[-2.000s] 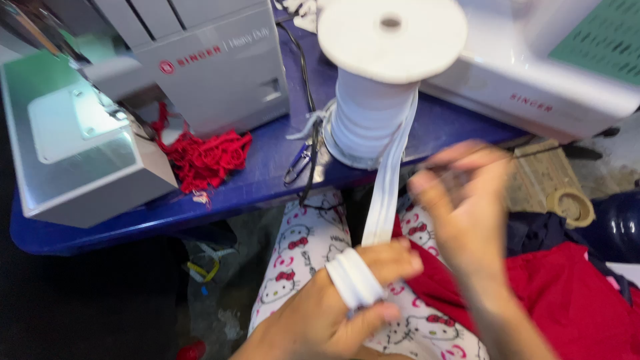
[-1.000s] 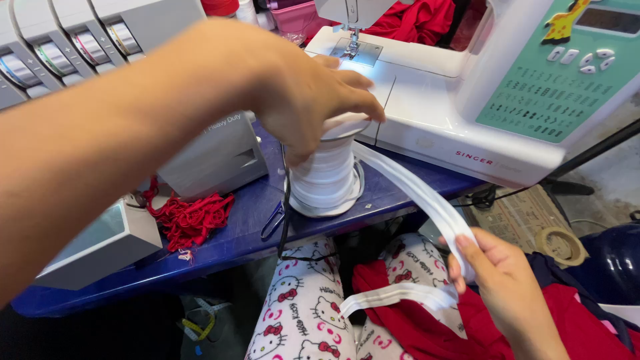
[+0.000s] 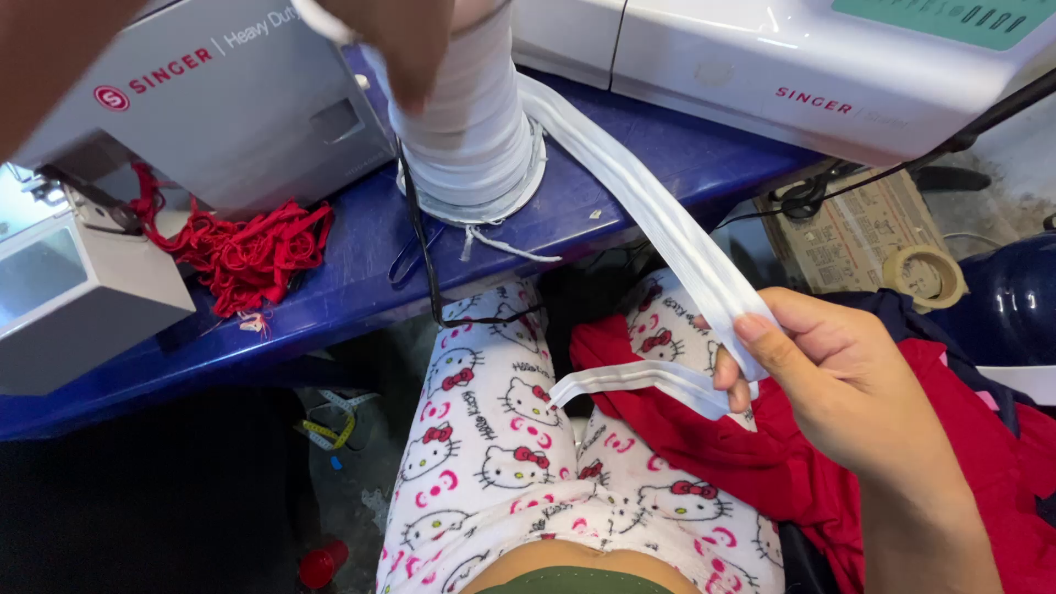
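Note:
White elastic band [image 3: 643,198] runs from a big upright spool [image 3: 470,124] down to my right hand [image 3: 817,363], which pinches it between thumb and fingers; its loose end hangs over my lap. My left hand [image 3: 404,41], blurred and partly cut off by the top edge, is at the upper part of the spool; its fingertips and any grip are unclear. Red fabric [image 3: 742,454] lies across my thigh under the band.
A grey Singer machine [image 3: 223,107] stands at left, a white one [image 3: 742,74] at right, both on a blue table [image 3: 330,280]. Red scraps [image 3: 247,256] and a black cord [image 3: 425,247] lie near the spool. A tape roll [image 3: 924,276] sits on cardboard [image 3: 858,231] at right.
Two seconds ago the band was wrapped around my left hand; that hand then moved up to the spool. My right hand has taken hold of the band. The view has shifted.

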